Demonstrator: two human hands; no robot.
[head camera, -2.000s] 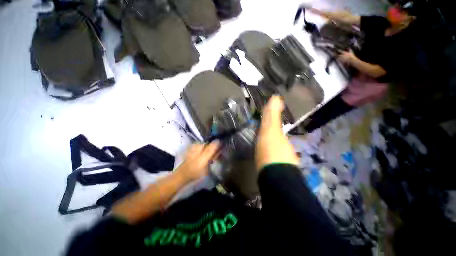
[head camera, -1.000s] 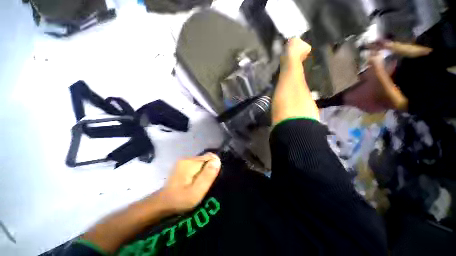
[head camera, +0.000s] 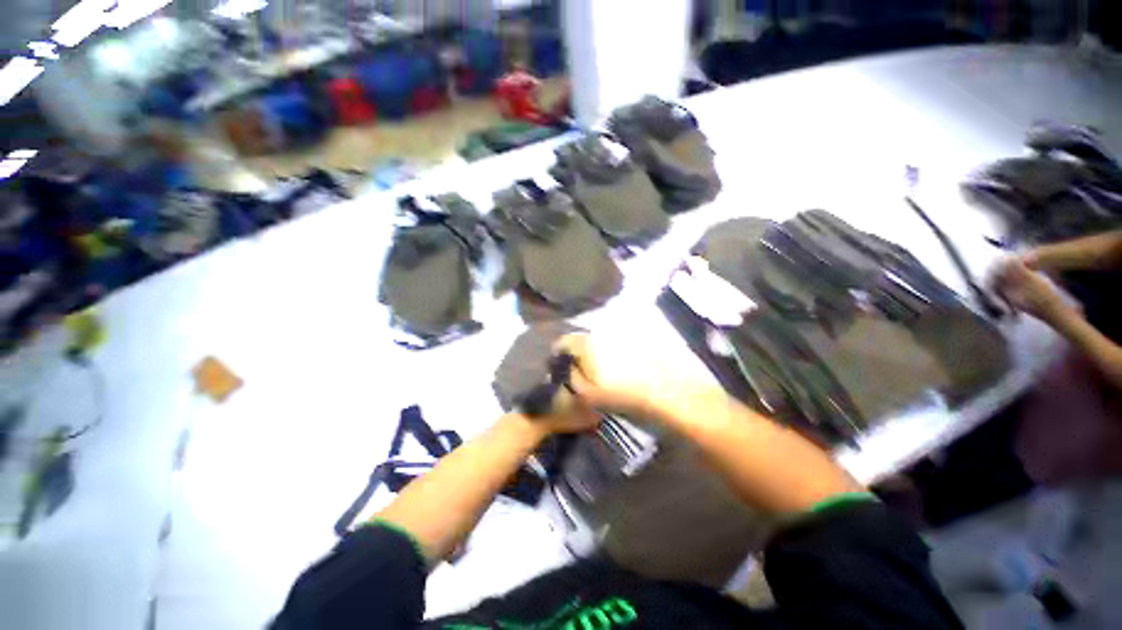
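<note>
A stack of grey-brown cut panels (head camera: 671, 511) lies on the white table right in front of me, with narrow light-edged parts on top of it. My left hand (head camera: 560, 412) and my right hand (head camera: 578, 369) are close together over the stack, both closed on a dark tie strip (head camera: 561, 369) around it. The knot area is partly hidden by my fingers, and the image is blurred. A loose tangle of dark tie strips (head camera: 406, 468) lies on the table to the left of the stack.
Tied bundles (head camera: 560, 252) stand in a row farther back. Untied panel stacks (head camera: 886, 357) with a white paper piece (head camera: 711, 293) lie to the right. Another person's hand (head camera: 1027, 289) is at the right edge near a dark strip. An orange-brown block (head camera: 217, 379) lies at left.
My view has lifted and widened. My hands, apart one second ago, have come together over the stack on the dark strip.
</note>
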